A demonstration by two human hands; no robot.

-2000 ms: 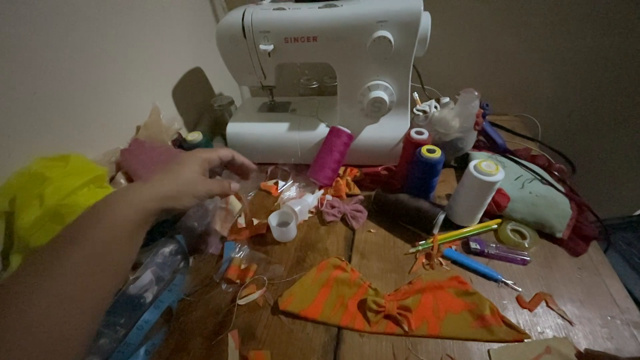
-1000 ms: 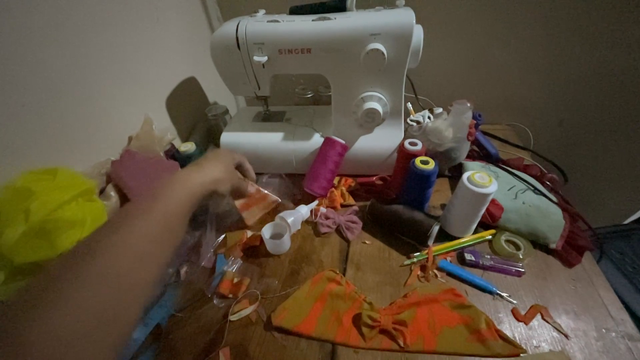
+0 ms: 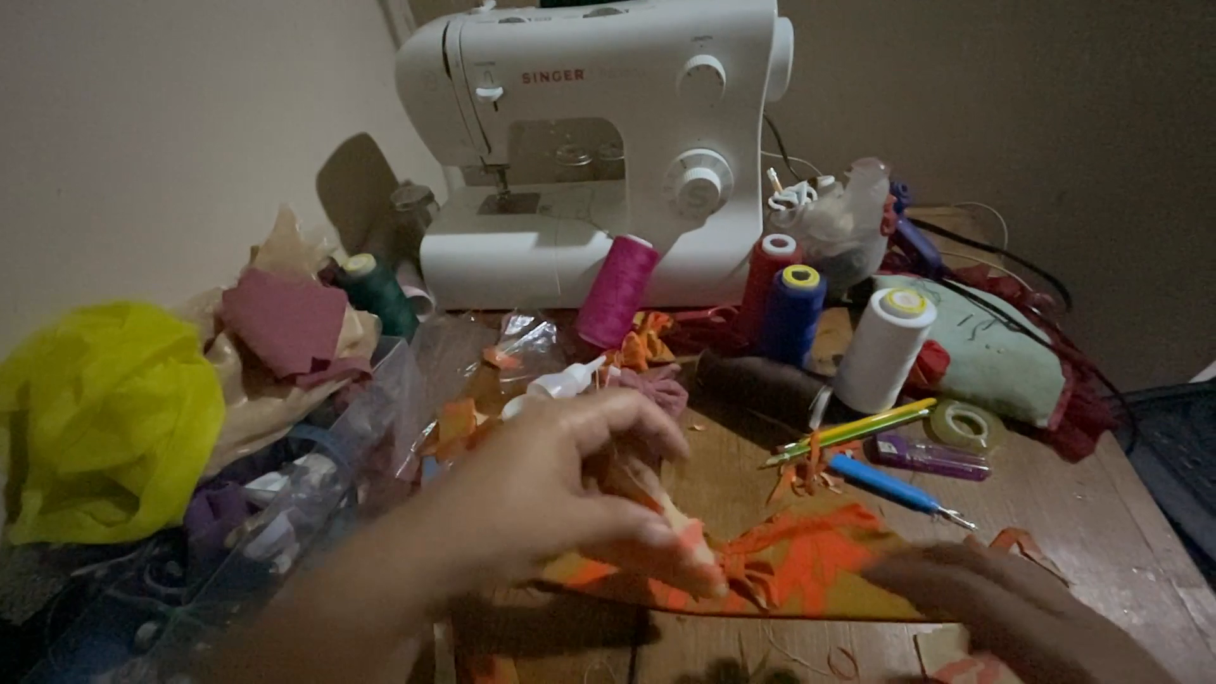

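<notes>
My left hand [image 3: 579, 503] is over the left part of an orange and mustard fabric piece [image 3: 836, 556] with a small bow, its fingers curled around a small pale and orange scrap [image 3: 686, 532]. My right hand [image 3: 988, 589], blurred, lies at the right end of the fabric piece; whether it grips the edge is hard to tell. Behind my left hand are a pink fabric bow [image 3: 654, 388], an orange scrunched cloth [image 3: 644, 342] and a white nozzle bottle [image 3: 566, 378], partly hidden.
A white sewing machine [image 3: 655, 123] stands at the back. Before it are thread spools in magenta [image 3: 617, 293], blue [image 3: 793, 313] and white [image 3: 883, 350]. A blue seam ripper [image 3: 888, 483], purple lighter [image 3: 931, 458] and tape roll [image 3: 964, 425] lie right. Yellow cloth [image 3: 109, 418] is piled left.
My left hand has come from the scraps near the machine back toward the bowed fabric piece, with a small scrap in its fingers. My right hand has come into view at the lower right.
</notes>
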